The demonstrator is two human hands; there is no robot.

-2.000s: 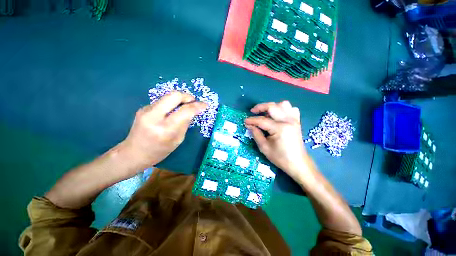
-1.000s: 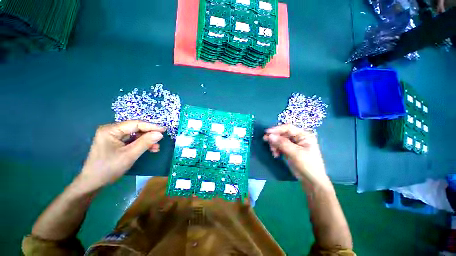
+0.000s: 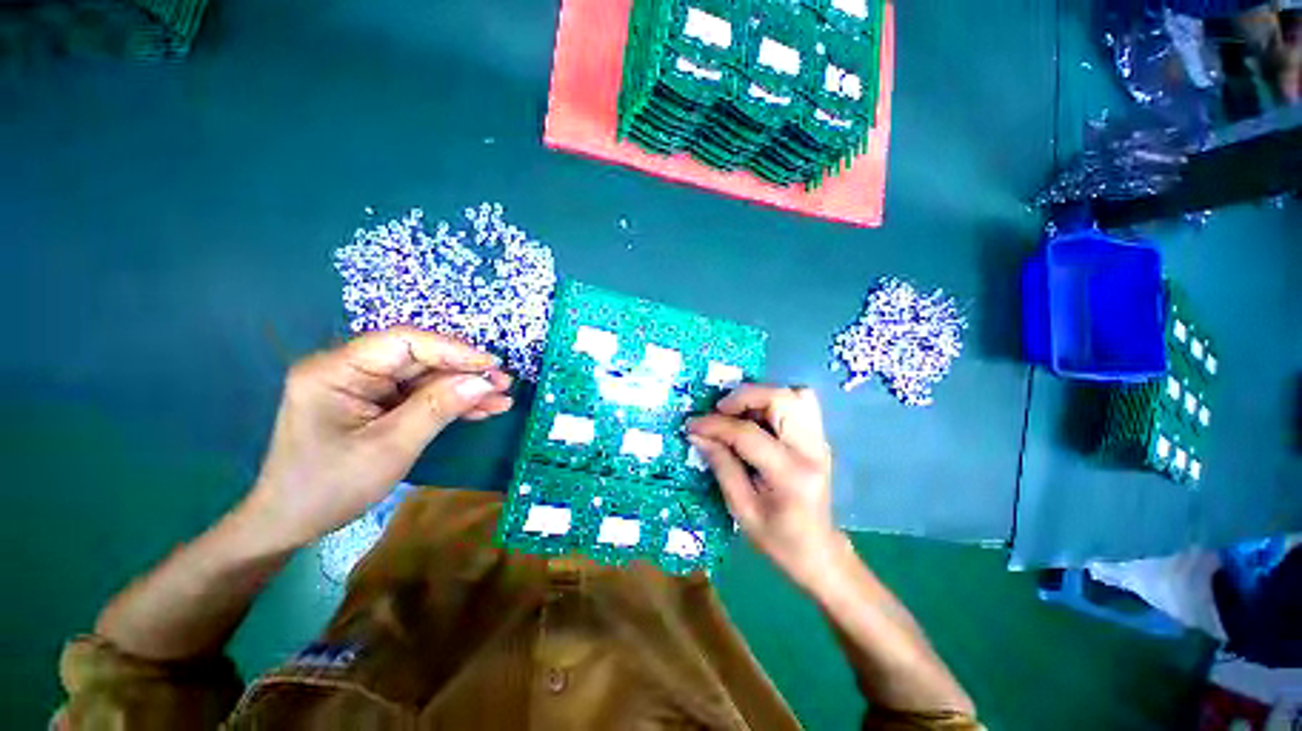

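A green circuit board panel (image 3: pixel 607 479) with rows of white rectangles lies nearest my body, slightly tilted. My left hand (image 3: pixel 407 414) is just left of the panel, below the left component pile (image 3: pixel 443 279), thumb and fingertips pinched together; a tiny pale bit seems to show at the tips. My right hand (image 3: pixel 767 464) is over the panel's right edge, its fingertips pinched close to the board at the middle row; whatever they hold is hidden. The right component pile (image 3: pixel 902 340) lies right of the panel.
A panel stack (image 3: pixel 757 86) stands on a red mat (image 3: pixel 583 86) beyond the working panel. A blue bin (image 3: pixel 1102 307) is at right, with a smaller panel stack (image 3: pixel 1182 400) beside it. Crumpled clear plastic bags (image 3: pixel 1128 157) lie at upper right. Part of another green stack shows at upper left.
My right hand has moved left from near the right pile onto the panel's right side. My left hand stays left of the panel, fingertips still pinched. The camera view has shifted and turned slightly.
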